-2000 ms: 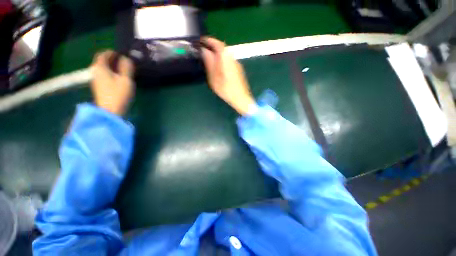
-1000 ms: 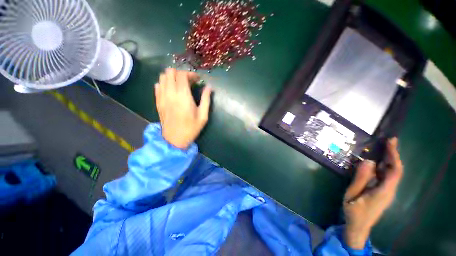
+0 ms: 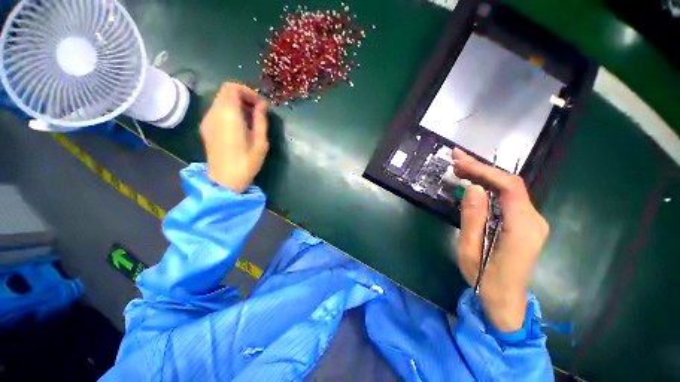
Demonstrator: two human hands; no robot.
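The opened black tablet housing lies tilted on the green bench, its large silvery panel facing up. The circuit board and a small white square part are at its near end. My right hand holds dark tweezers over the board's right side, partly covering it. My left hand is at the near left edge of the red pile of wired components, fingertips curled together. I cannot tell if a component is between them.
A white desk fan stands at the left edge. The dark green bench has a pale strip on its far side at right. Below left is grey floor with yellow tape and a green arrow sign.
The view has swung from the tablet to the pile side. My left hand's fingers have closed together by the pile. My right hand has moved from the tablet's corner over the board, with tweezers now visible.
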